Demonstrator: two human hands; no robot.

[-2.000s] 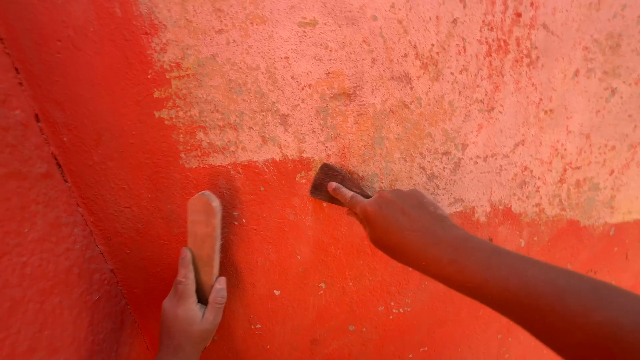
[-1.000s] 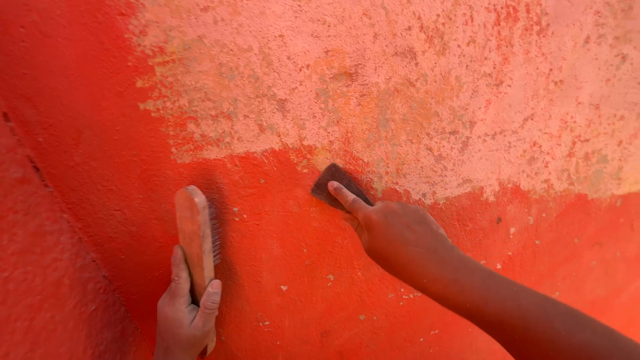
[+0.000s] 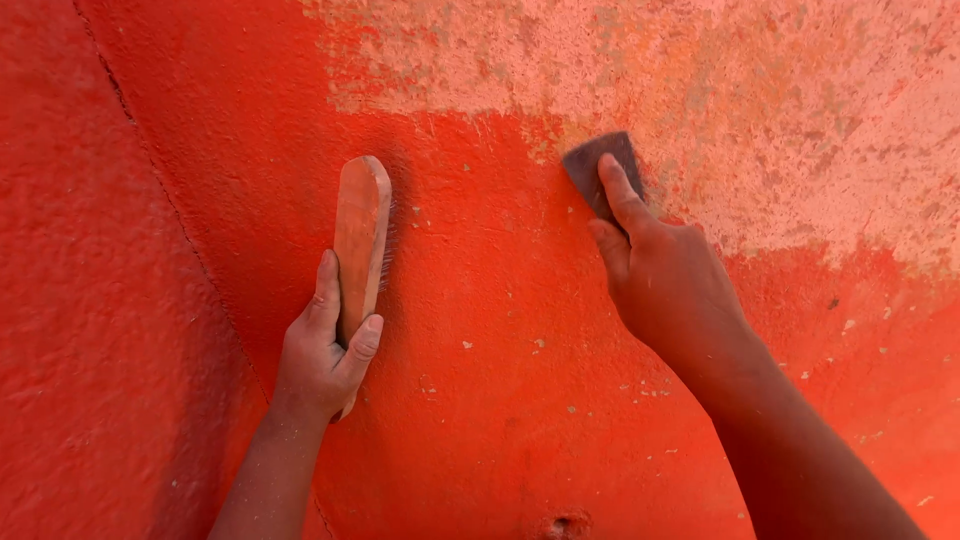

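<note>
My left hand (image 3: 326, 349) is closed around a wooden-backed wire brush (image 3: 360, 232), held upright with its bristles facing right, toward the wall. My right hand (image 3: 671, 277) grips a flat, dark scraper blade (image 3: 607, 169), forefinger laid along its face; the handle, if there is one, is hidden in the palm. The blade rests on the painted wall (image 3: 480, 300) at the lower border of a scraped pale pink patch (image 3: 750, 127). Red paint covers the wall below and left of that patch.
A dark crack (image 3: 176, 214) runs down along the corner at the left, where another red wall surface (image 3: 82, 300) meets this one. Small pale chips dot the red paint between and below my hands. A small hole (image 3: 561, 526) shows at the bottom edge.
The view has shifted, and more of both forearms shows. Both hands still hold the same tools. The scraper stays near the border of the pale patch.
</note>
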